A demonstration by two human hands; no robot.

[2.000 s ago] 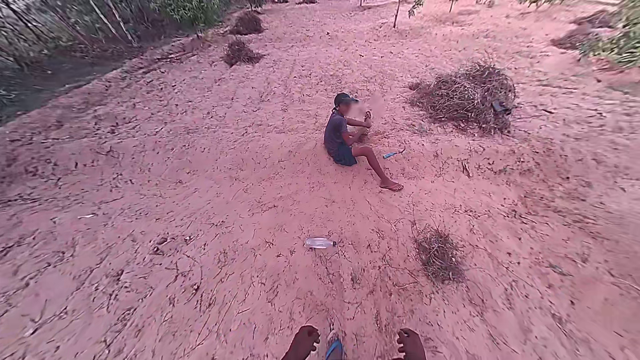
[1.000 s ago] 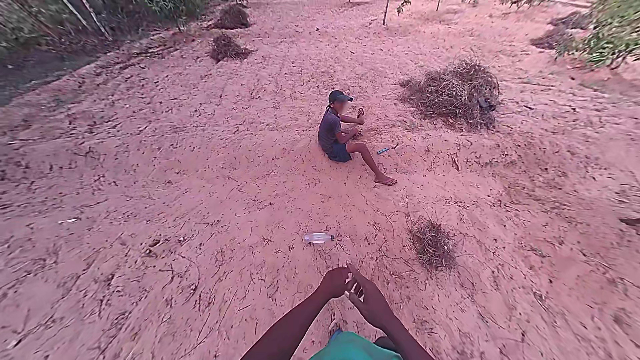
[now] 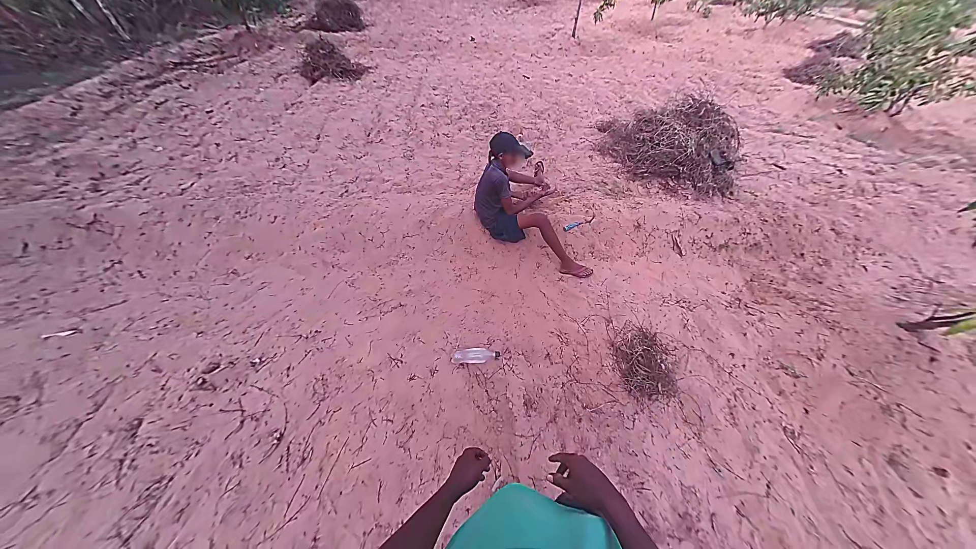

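My left hand (image 3: 468, 470) is at the bottom centre with its fingers curled; whether it holds something small cannot be told. To its right, my right hand (image 3: 576, 479) has its fingers apart and nothing visible in them. Green cloth (image 3: 526, 518) shows between my forearms. Beyond my hands a clear plastic bottle (image 3: 474, 356) with a dark cap lies on its side on the sandy ground. A small heap of dry twigs (image 3: 644, 360) lies ahead of my right hand.
A person (image 3: 503, 191) in a dark cap sits on the ground ahead, beside a blue-handled tool (image 3: 573, 226). A large pile of dry brush (image 3: 679, 143) lies behind to the right. Smaller heaps (image 3: 329, 61) are at the upper left, and a leafy bush (image 3: 907, 57) stands at the upper right.
My hands came together one second ago and are now apart, lower in the view. Green cloth shows more than before. The seated person's hands have moved lower, near the raised foot.
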